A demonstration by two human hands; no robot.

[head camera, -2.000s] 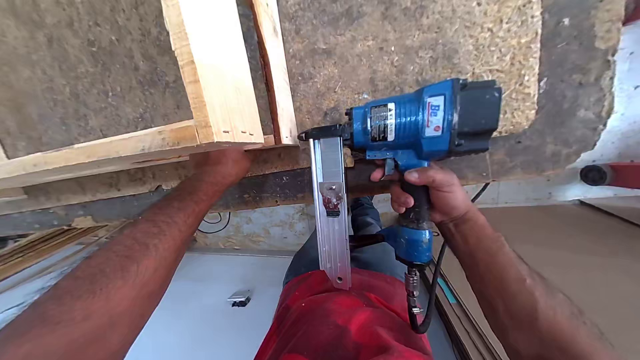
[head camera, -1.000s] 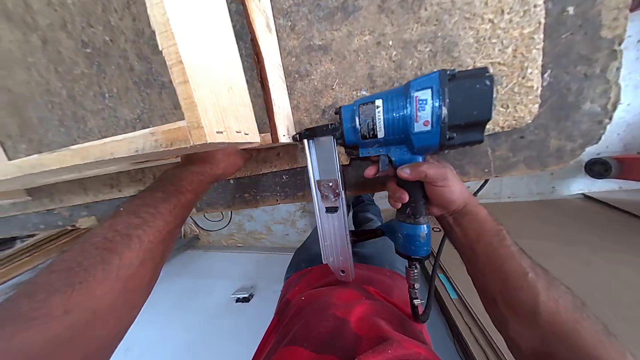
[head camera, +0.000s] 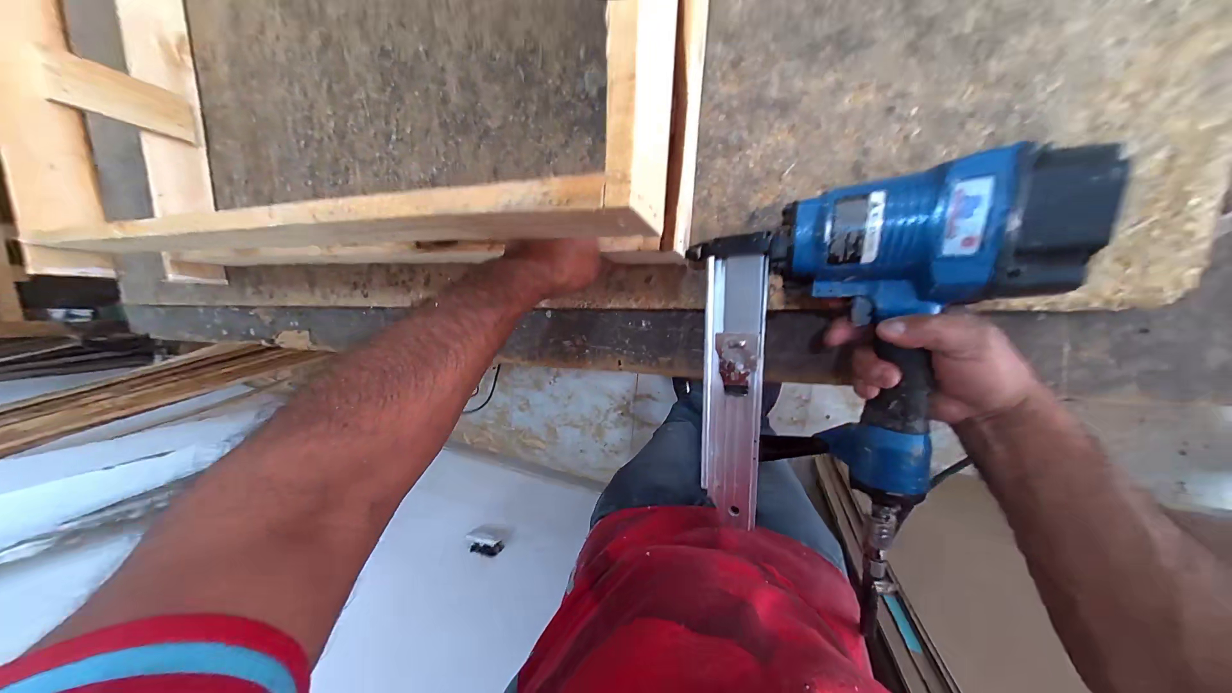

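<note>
My right hand (head camera: 948,361) is wrapped around the black grip of a blue pneumatic nailer (head camera: 895,231). The nailer lies sideways, its nose touching or very near the outer side of a wooden frame (head camera: 640,115) at the front right corner. Its metal magazine (head camera: 736,385) extends down toward my red shirt, and an air hose joins the fitting below the grip. My left hand (head camera: 553,265) reaches beneath the frame's front rail (head camera: 385,212) near that corner. The fingers are hidden there, so their hold cannot be seen.
The frame rests on a worn particleboard worktop (head camera: 818,77). Long thin wood strips (head camera: 144,385) lie at the lower left beside white sheets. A small metal and black object (head camera: 486,541) sits on a white panel (head camera: 433,587). More strips (head camera: 914,626) stand at the lower right.
The view has shifted left, showing more of the frame's slats and my left sleeve. The nailer stays in my right hand with its nose beside the frame's corner.
</note>
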